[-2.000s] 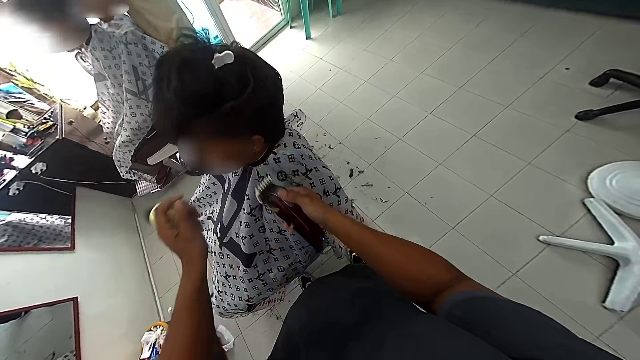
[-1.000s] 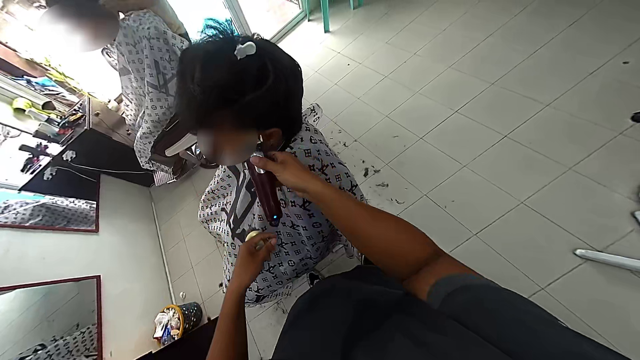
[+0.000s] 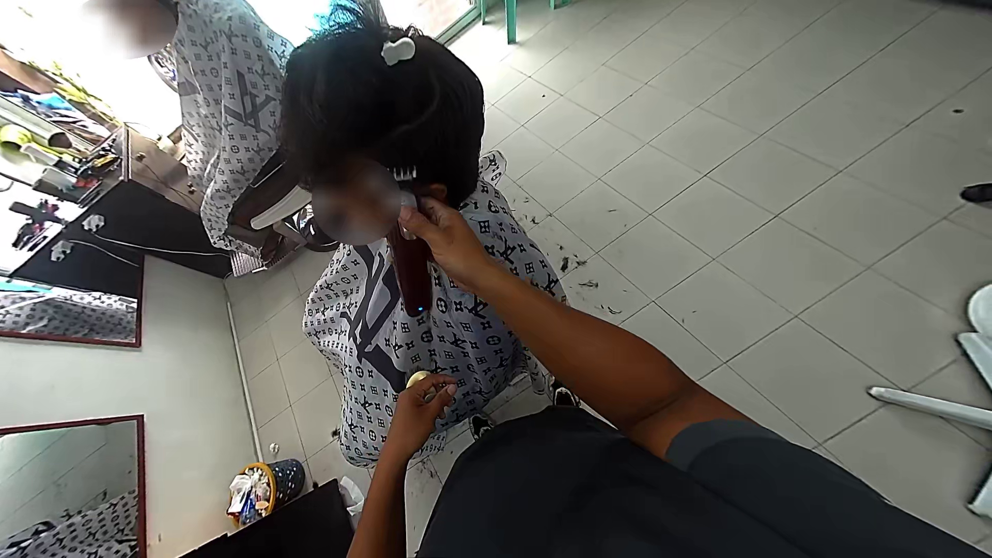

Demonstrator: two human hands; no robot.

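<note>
My right hand is closed around a dark red hair clipper, held upright with a small blue light at its lower end. The clipper's guard comb is at the side of a seated person's dark hair, just in front of the ear. A white hair clip sits on top of the hair. The person wears a patterned barber cape. Lower down, my left hand is in front of the cape with its fingers curled on a small round yellowish thing, only partly visible.
A second caped person is at the upper left, near a black counter with tools and cords. A basket of waste stands at the lower left below framed mirrors. Hair clippings lie on the tiled floor. White chair parts are at the right.
The clipper has come up from in front of the cape to the side of the head, its comb now at the hair. My left hand has moved down and away from it.
</note>
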